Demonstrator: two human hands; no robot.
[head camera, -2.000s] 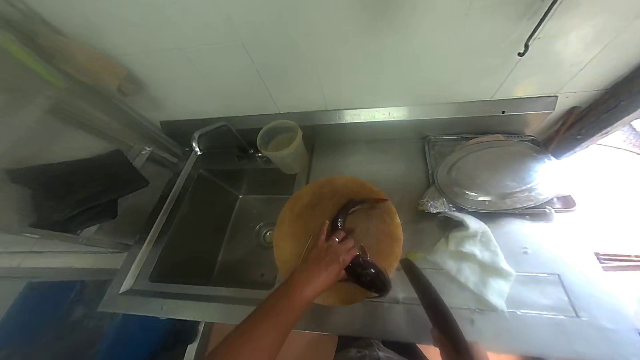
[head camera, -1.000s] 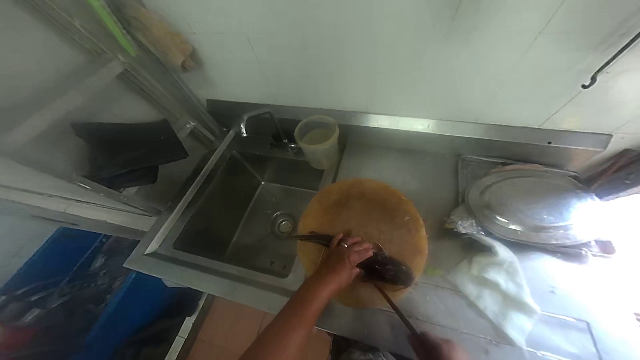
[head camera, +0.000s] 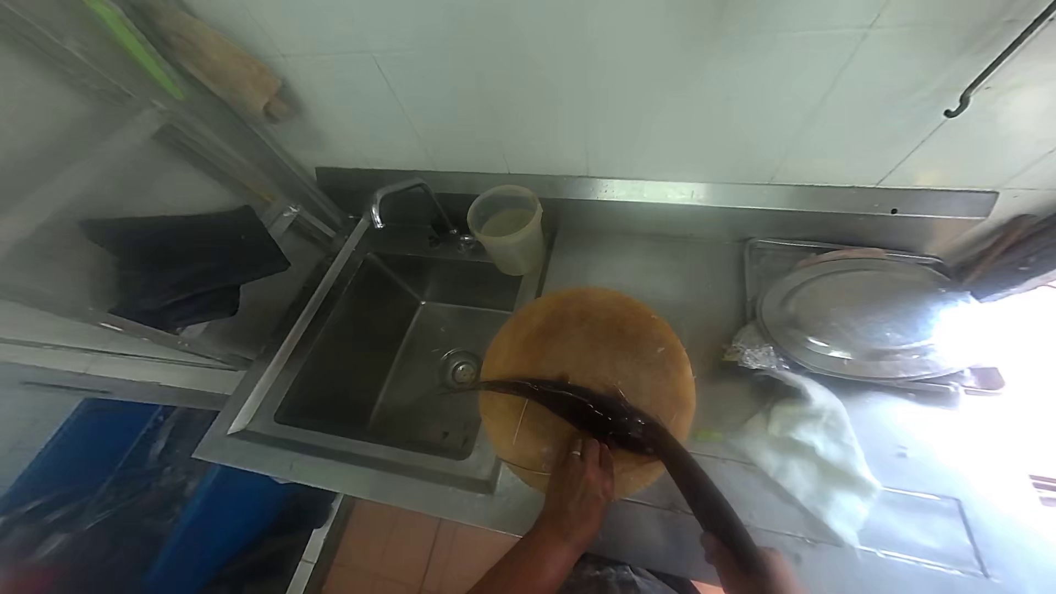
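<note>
A dark, slender whole fish (head camera: 590, 410) lies across a round wooden chopping board (head camera: 590, 330), its thin tail reaching over the left rim toward the sink. My left hand (head camera: 582, 483), with a ring on one finger, rests on the board, fingertips against the fish's near side. At the lower right my right hand (head camera: 747, 561) grips a long dark tool, apparently a knife (head camera: 705, 495). The tool's far end meets or overlaps the fish's right end, so the contact and the fish's head are hard to make out.
Left of the board is a steel sink (head camera: 396, 363) with a faucet (head camera: 404, 188). A plastic tub (head camera: 510, 235) stands behind it. To the right are an oval metal platter (head camera: 858, 318) on a tray and a white cloth (head camera: 813, 454). A hook (head camera: 961, 107) hangs above.
The fish now lies stretched across the board; two seconds ago its tail pointed up and right. My left hand has moved from on top of the fish to its near side. The knife has shifted against the fish.
</note>
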